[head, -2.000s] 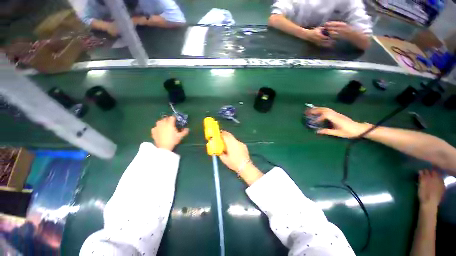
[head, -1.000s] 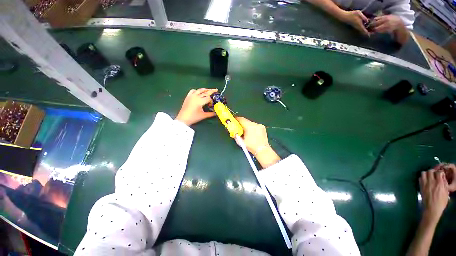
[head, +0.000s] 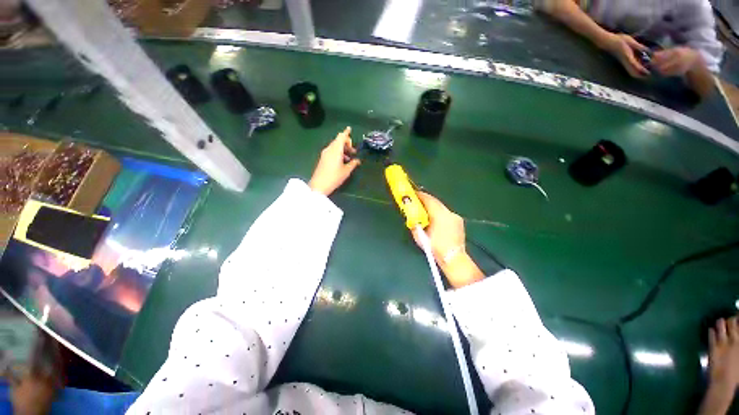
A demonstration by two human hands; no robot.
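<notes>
My right hand [head: 442, 227] holds a yellow hot glue gun [head: 406, 197], its dark nozzle pointing up and left. A long whitish glue stick [head: 447, 312] trails from the gun's rear. A round wired unit [head: 378, 141] lies on the green belt [head: 267, 211] just beyond the nozzle, its lead towards the upper right. My left hand [head: 334, 164] is just left of this unit, fingers apart and empty, with a small gap between them. Another wired unit [head: 523, 171] lies to the right, its pale lead pointing down and right.
Black housings [head: 432, 113] stand or lie along the belt's far side. Another wired unit [head: 262, 119] lies at left. A white post [head: 154, 97] slants across the left. A phone [head: 66, 230] lies on a printed mat beside trays. A black cord [head: 648, 296] curves at right. Other people's hands show.
My left hand has let go of the wired unit and drawn back left. The gun's nozzle has come away from it. The view has shifted left, and belt items appear farther right.
</notes>
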